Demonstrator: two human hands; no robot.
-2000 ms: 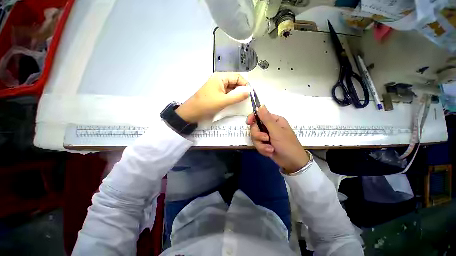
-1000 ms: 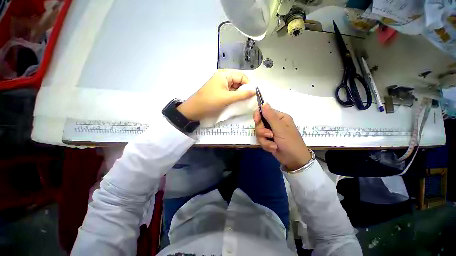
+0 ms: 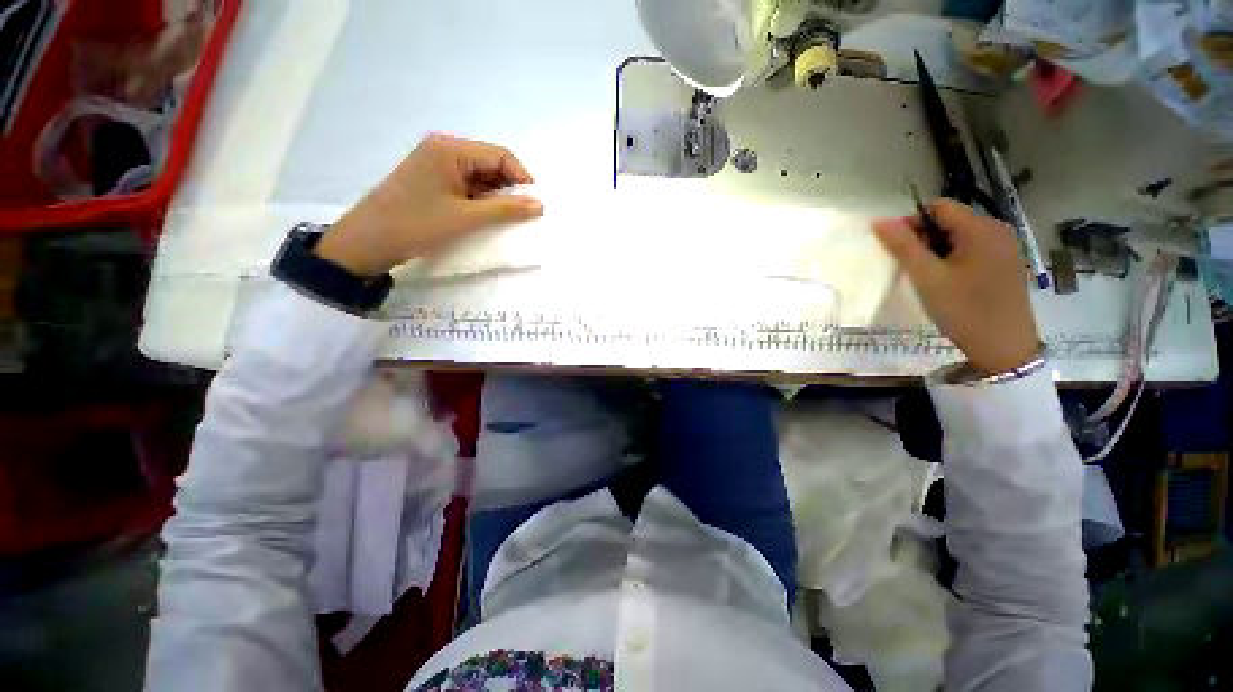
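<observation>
A white fabric strip point(image 3: 649, 243) lies along the front of the table, hard to tell from the bright tabletop. My left hand point(image 3: 440, 203) is at its left part, thumb and fingers pinched on the fabric. My right hand point(image 3: 967, 277) is at the right, by the black scissors. It holds small dark snips point(image 3: 933, 230), mostly hidden in the fingers, and its thumb and finger seem to touch the strip's right part. The sewing machine head point(image 3: 703, 41) is at top centre, above the metal needle plate point(image 3: 672, 129). The needle area is hidden.
Black scissors point(image 3: 947, 135) and a white pen point(image 3: 1014, 210) lie right of the machine bed. A printed ruler scale point(image 3: 649, 338) runs along the front edge. A tape measure point(image 3: 1143, 325) hangs at right. A red basket point(image 3: 176, 162) stands upper left. White pieces point(image 3: 365, 527) and cream fabric point(image 3: 865, 514) flank the knees.
My hands have moved apart from the middle, left hand to the left and right hand, with the snips, to the right. The strip is now spread between them. White pieces beside the knees now show.
</observation>
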